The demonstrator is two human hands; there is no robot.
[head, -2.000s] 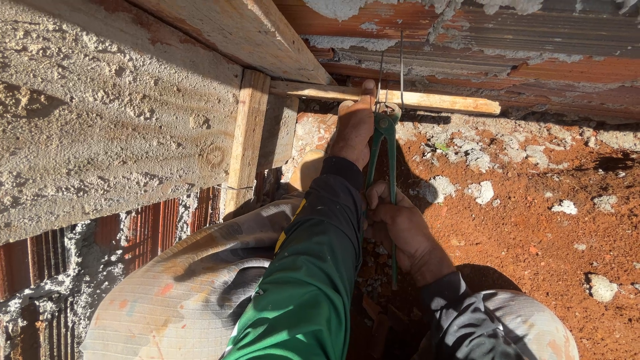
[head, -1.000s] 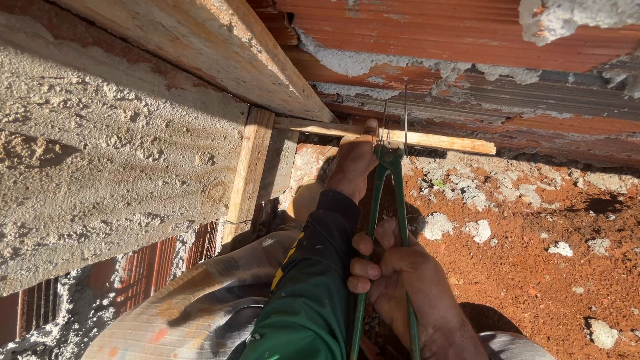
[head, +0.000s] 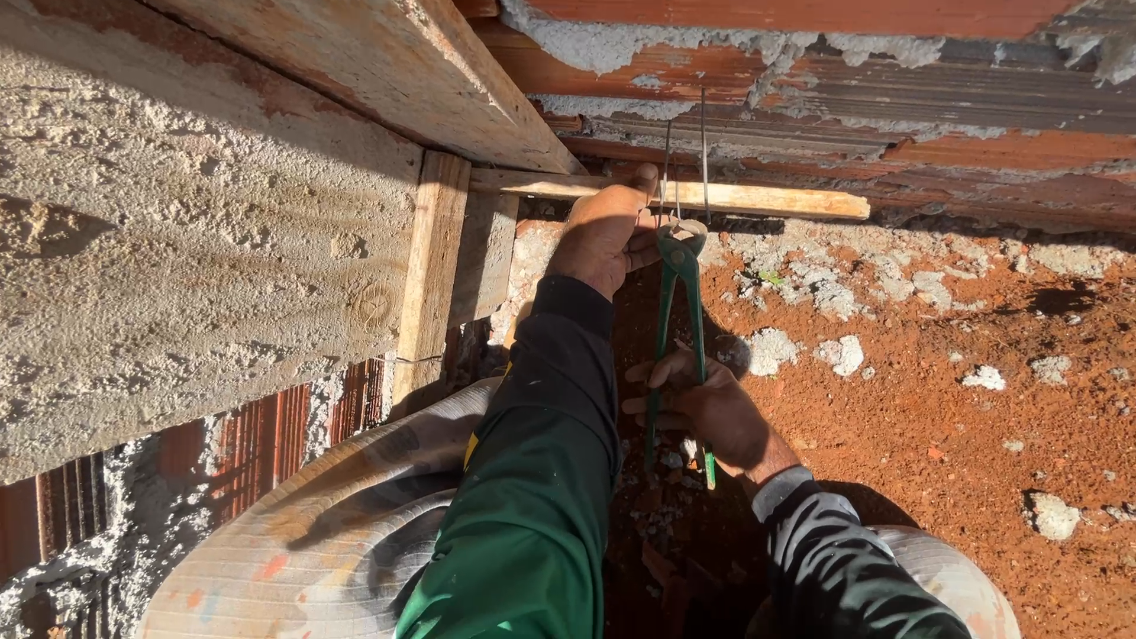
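Observation:
Green-handled end-cutting nippers (head: 681,253) point away from me, handles toward me, jaws near thin steel wires (head: 705,146) that rise by a narrow wooden strip (head: 781,200). My right hand (head: 701,404) grips the nippers' handles low down. My left hand (head: 612,222) reaches to the strip, thumb up against it and fingers bent beside the jaws; whether the fingers pinch the strip or a wire is not plain. The strip lies along the foot of the brick wall. Whether the jaws have closed on a wire cannot be told.
A mortar-crusted board (head: 195,222) fills the left, with another plank (head: 382,80) above and an upright batten (head: 430,266) at its end. Behind runs a hollow-brick wall (head: 887,98) with rough mortar. Red soil (head: 887,426) with mortar lumps lies to the right; my knees are on both sides.
The nippers' handles, spread wide a second ago, are now closer together in my right hand. My left hand stays at the wooden strip.

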